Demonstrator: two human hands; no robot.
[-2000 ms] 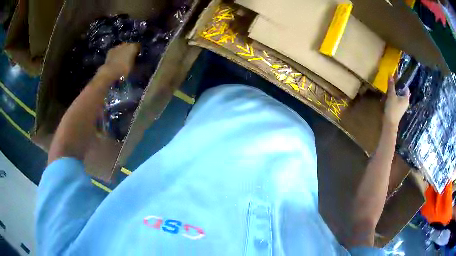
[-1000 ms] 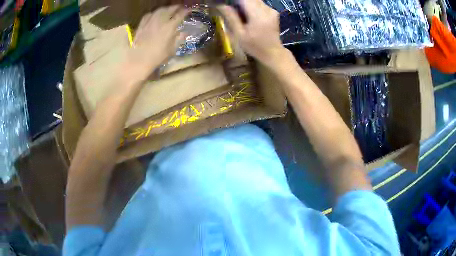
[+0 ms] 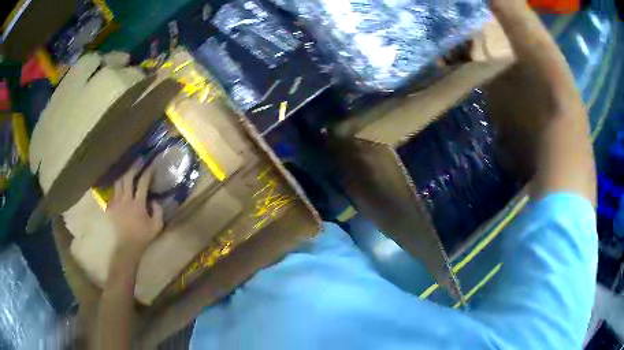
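The folded product box lies open on the stacked tan blanks, its yellow wall facing up and right. A bagged coiled item, dark and shiny, lies in it. My left hand is at the box's lower left, its fingers spread at the edge of the bag; it is blurred and closed on nothing that I can see. My right arm reaches up past the right carton to the top edge, where the hand is cut off. The work carton holds the blanks and loose yellow pieces.
The right carton holds long dark bagged items. Silvery bagged parts lie above it. Small clear packets lie on the black surface. A curved tan flap stands over the product box's left side. Clear plastic packs are at lower left.
The view has swung right. My right hand has left the product box and gone past the picture's top edge. My left hand stays at the box, now lower left of the bagged item.
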